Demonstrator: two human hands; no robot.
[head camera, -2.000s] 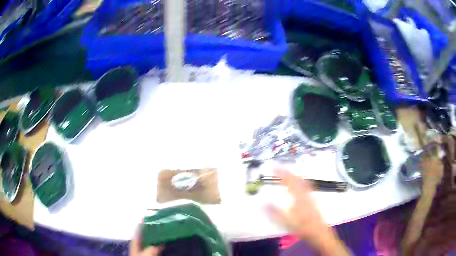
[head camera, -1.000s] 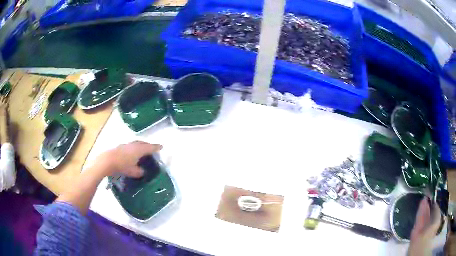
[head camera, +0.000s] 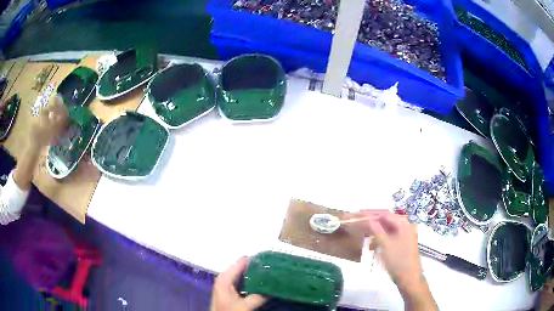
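My left hand (head camera: 234, 288) grips a glossy dark green shell (head camera: 294, 280) by its left side, at the bottom centre, near the bench edge. My right hand (head camera: 395, 243) holds a thin pale applicator stick (head camera: 358, 219) whose tip is at the small white glue cup (head camera: 325, 223). The cup sits on the brown board (head camera: 304, 212), in front of the held shell. A loose pile of silver badges (head camera: 434, 203), some with red, lies right of my right hand. The hammer's black grip (head camera: 465, 266) shows beside the pile; its head is hidden behind my right hand.
Green shells lie at left (head camera: 130, 146) and right (head camera: 480, 182), some overlapping. Another person's hand (head camera: 48, 124) is over a shell on the tan sheet (head camera: 73, 197) at far left. A pale post (head camera: 343, 48) and a blue bin of small parts (head camera: 273, 45) stand behind.
My left hand has left the shell set down at left and now holds another shell at bottom centre. My right hand has moved from the right-hand shells to the stick. Another person's hand has appeared at left.
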